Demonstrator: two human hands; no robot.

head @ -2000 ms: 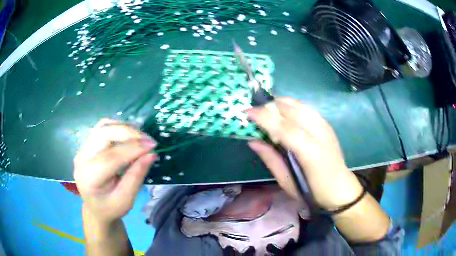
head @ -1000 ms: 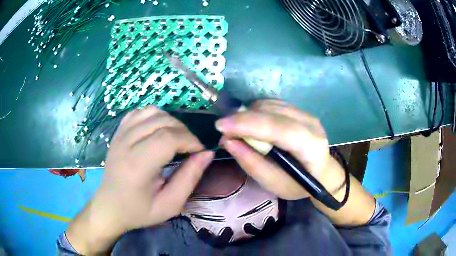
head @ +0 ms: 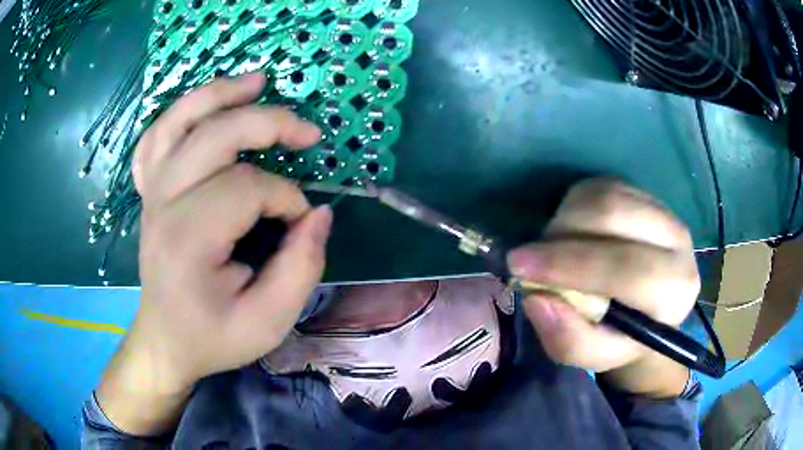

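A green PCB panel (head: 377,83) of joined round boards lies on the dark green bench, its top cut off by the picture's edge. Green lead wires (head: 114,145) trail from its left part, with white dots at their ends. My right hand (head: 616,272) holds the soldering iron (head: 563,299), its metal tip pointing left, near the panel's lower edge. My left hand (head: 220,228) is in front of the panel and hides its lower left. Its thumb and forefinger pinch a thin lead wire, mostly hidden, close to the iron's tip.
A black fan (head: 696,44) with a round spiral guard is at the upper right, a black cord (head: 711,176) below it. More loose green wires (head: 44,35) lie at the upper left. The bench's white edge (head: 79,286) runs in front. A cardboard box (head: 748,299) stands at lower right.
The view has shifted, so the panel sits higher. My hands, close together a second ago, are apart, with the iron's tip now by my left fingertips rather than over the panel.
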